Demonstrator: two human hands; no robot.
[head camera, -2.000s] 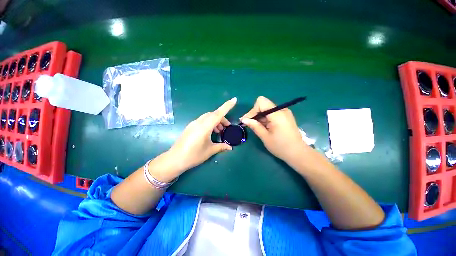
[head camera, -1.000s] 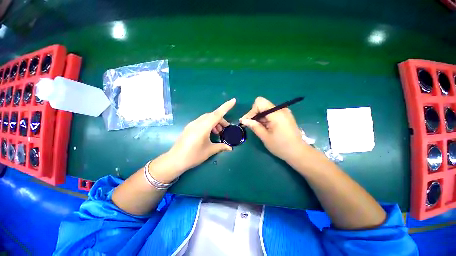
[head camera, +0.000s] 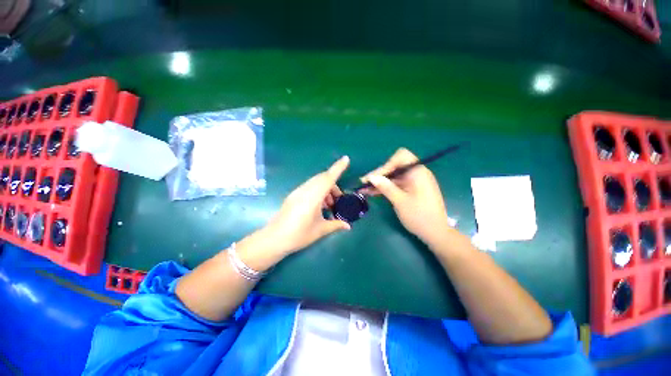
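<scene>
A round black glossy unit, likely a watch head (head camera: 350, 208), is held by its rim between the thumb and fingers of my left hand (head camera: 307, 210), near the middle of the view. My right hand (head camera: 411, 192) grips a thin dark tool (head camera: 434, 156) like a pen. The tool's back end points up and right. Its working end is at the unit's upper edge, close to my right fingertips; the exact contact is too small to tell.
Red trays of round units stand at left (head camera: 110, 158) and right (head camera: 586, 198), another at the top right. A white bottle (head camera: 132, 150) lies by the left tray, touching a clear bag with white sheets (head camera: 223, 156). A white square (head camera: 505, 208) and whitish scraps (head camera: 483, 241) lie at right.
The camera view has shifted, so the bench items sit lower and more of the far right tray shows. My hands keep nearly the same hold; the tool's back end looks slightly blurred.
</scene>
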